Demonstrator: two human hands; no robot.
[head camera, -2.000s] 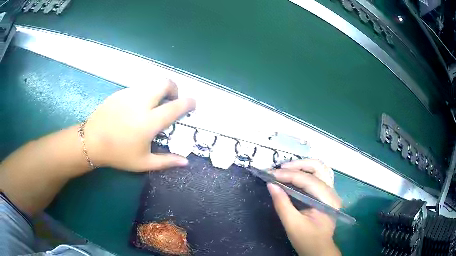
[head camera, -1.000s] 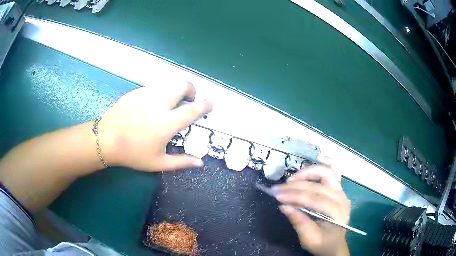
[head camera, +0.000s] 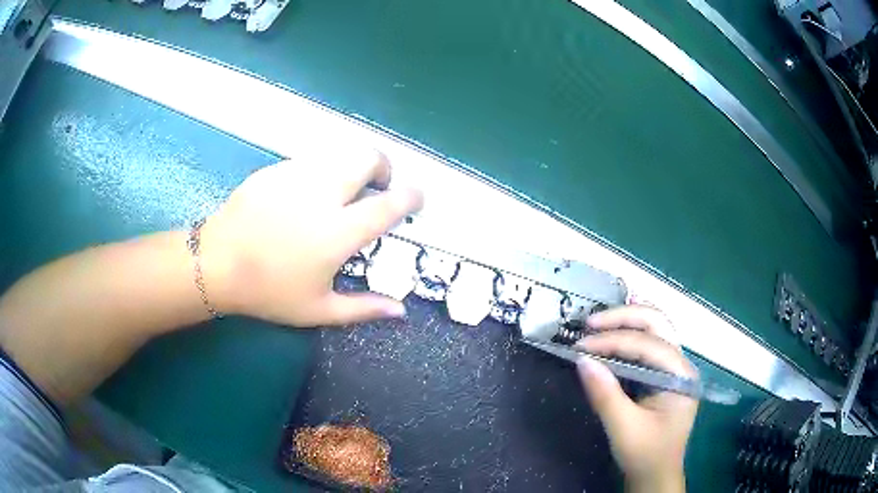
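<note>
A silver-grey carrier strip (head camera: 469, 295) with pale tabs and dark ringed stations lies along the back edge of the black work pad (head camera: 424, 376). My left hand (head camera: 308, 246) grips its left end, thumb at the front and fingers over the back. My right hand (head camera: 640, 376) holds grey tweezers (head camera: 635, 371) between thumb and fingers, their tip by the pale tab near the strip's right end; its fingertips are at the strip's right end. Small copper pieces (head camera: 342, 454) lie in a pile at the pad's near left.
A bright metal rail (head camera: 193, 94) runs behind the strip across the green surface. Other strips lie at the top left (head camera: 226, 10) and right (head camera: 809, 318). Dark ridged stacks (head camera: 780, 448) stand at the lower right. Pale specks lie left of my left hand.
The strip beyond the rail at the top left has moved right. My right hand and tweezers have moved right along the held strip. In view, my left hand and the pad sit slightly further right.
</note>
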